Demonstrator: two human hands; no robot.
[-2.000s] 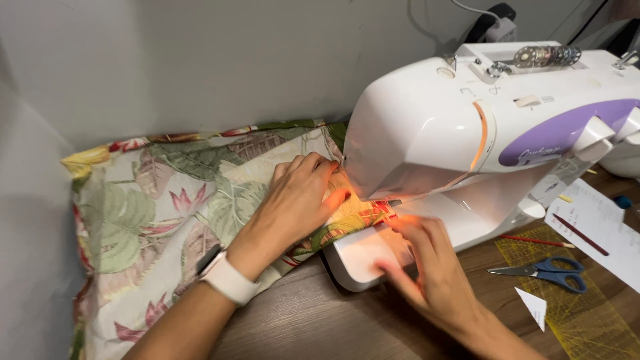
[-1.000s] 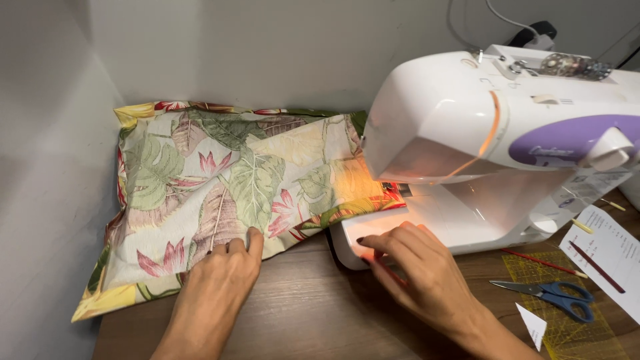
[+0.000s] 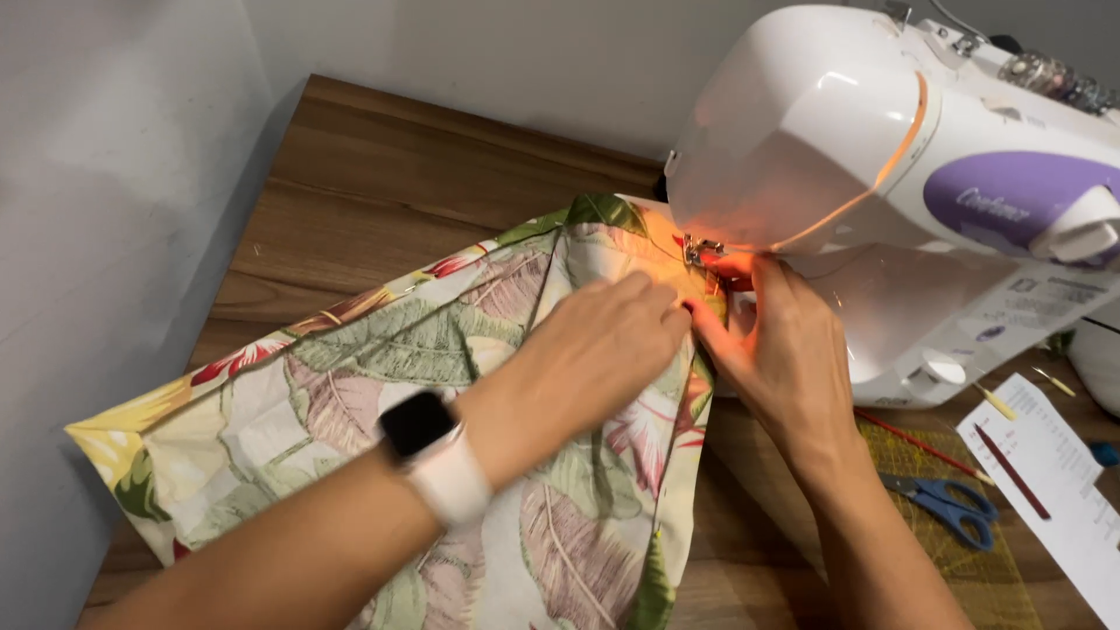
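The leaf-and-flower print fabric (image 3: 394, 350), its edges folded over, lies wrong side up across the table, one corner under the presser foot (image 3: 700, 251) of the white and purple sewing machine (image 3: 814, 131). My left hand (image 3: 612, 337) rests on the fabric just left of the foot, fingers bent and slightly blurred. Beside the foot, my right hand (image 3: 770, 332) has thumb and index finger at the fabric's edge; whether they pinch it is hard to tell. The lamp lights this corner orange. The needle is not clearly visible.
Right of my right forearm lie blue-handled scissors (image 3: 949, 506) on a yellow gridded ruler (image 3: 989, 560), a red pencil (image 3: 927, 444) and a printed paper sheet (image 3: 1050, 490) with a dark red pencil (image 3: 1012, 472). Grey walls (image 3: 490, 61) border the wooden table (image 3: 350, 175) behind and left.
The fabric has turned, its long part now slanting toward the lower left. My left hand has moved from its near edge up beside the presser foot, and my right hand has come in to the foot.
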